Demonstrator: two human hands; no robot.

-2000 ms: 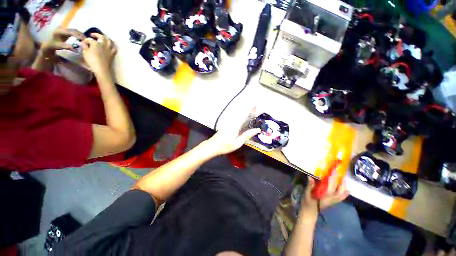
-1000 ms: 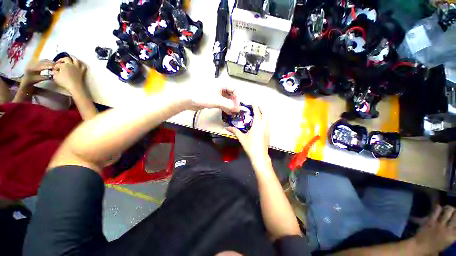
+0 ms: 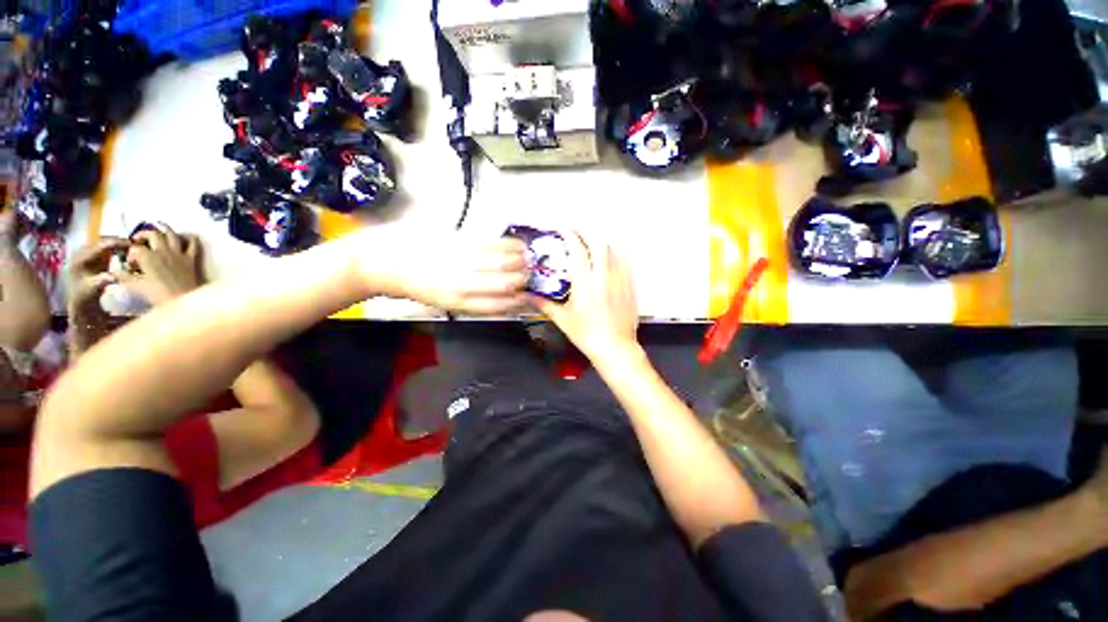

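A round black camera housing [image 3: 553, 263] with silver-white internals facing up is near the bench's front edge. My left hand [image 3: 476, 275] is at its left side, fingers on its rim and partly over it. My right hand [image 3: 595, 298] cups its right and front sides. Both hands grip the housing, and their fingers hide parts of its rim. A red-handled tool [image 3: 734, 314] lies to the right at the bench edge, untouched, its handle partly over the edge.
A screw feeder [image 3: 531, 109] stands behind the housing, a black electric screwdriver [image 3: 452, 73] beside it. Partly built units [image 3: 298, 146] are piled left and more right. Two open housings [image 3: 844, 241] lie at right. People sit on both sides.
My right hand has let go of the red-handled tool and moved left onto the housing. My left hand has closed on the housing too. The view has turned and shifted.
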